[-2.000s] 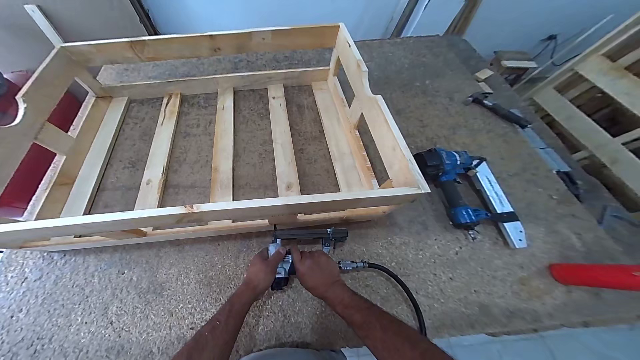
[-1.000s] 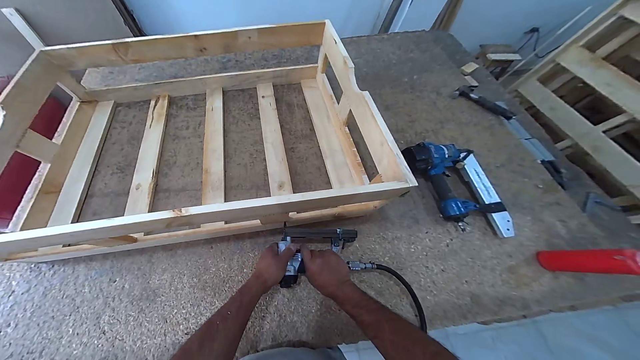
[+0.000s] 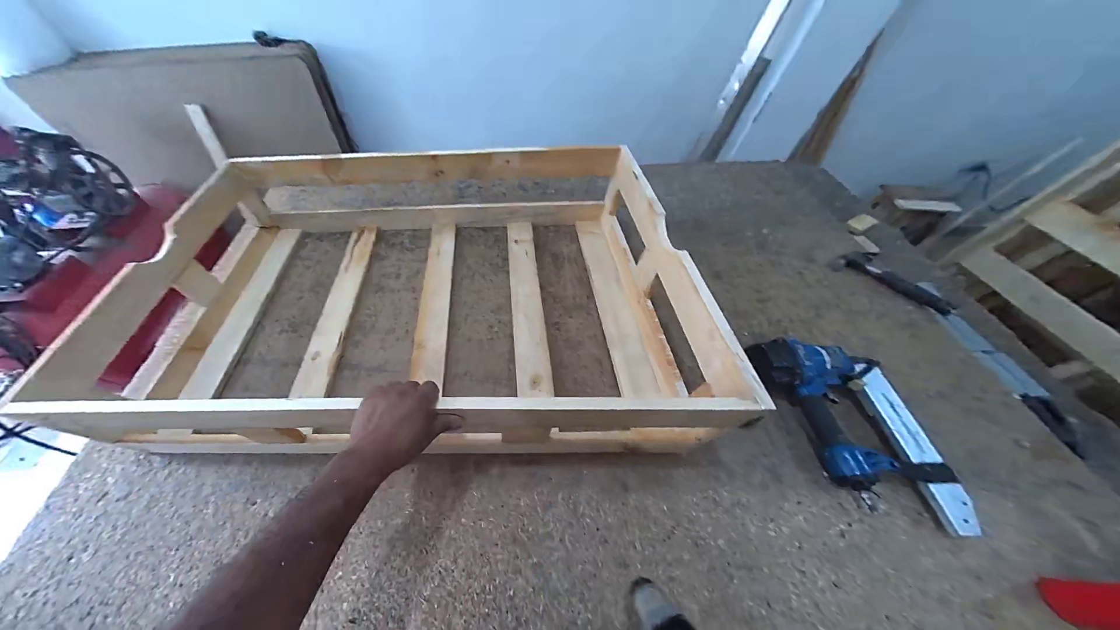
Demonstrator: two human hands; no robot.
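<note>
My left hand (image 3: 401,424) grips the front top rail of a slatted wooden frame (image 3: 612,409), with the fingers over the rail and the thumb on its near face. The frame has pale slats across its bottom and cut-out end panels. My right hand is out of view. To the right of the frame lies a blue and black pneumatic nailer (image 3: 827,411) with a silver magazine. At the bottom edge shows part of a small grey object with a dark tip (image 3: 654,604), too little of it to identify.
The frame stands on a speckled worktop (image 3: 525,534). A hammer (image 3: 897,282) and a metal bar tool (image 3: 1002,367) lie at the right. A red object (image 3: 1081,602) is at the lower right. Another slatted wooden piece (image 3: 1041,262) stands beyond the right edge.
Both hands were on a black air tool with a hose in front of the frame. My left hand is now on the front rail; my right hand and that tool have left view. The view has shifted.
</note>
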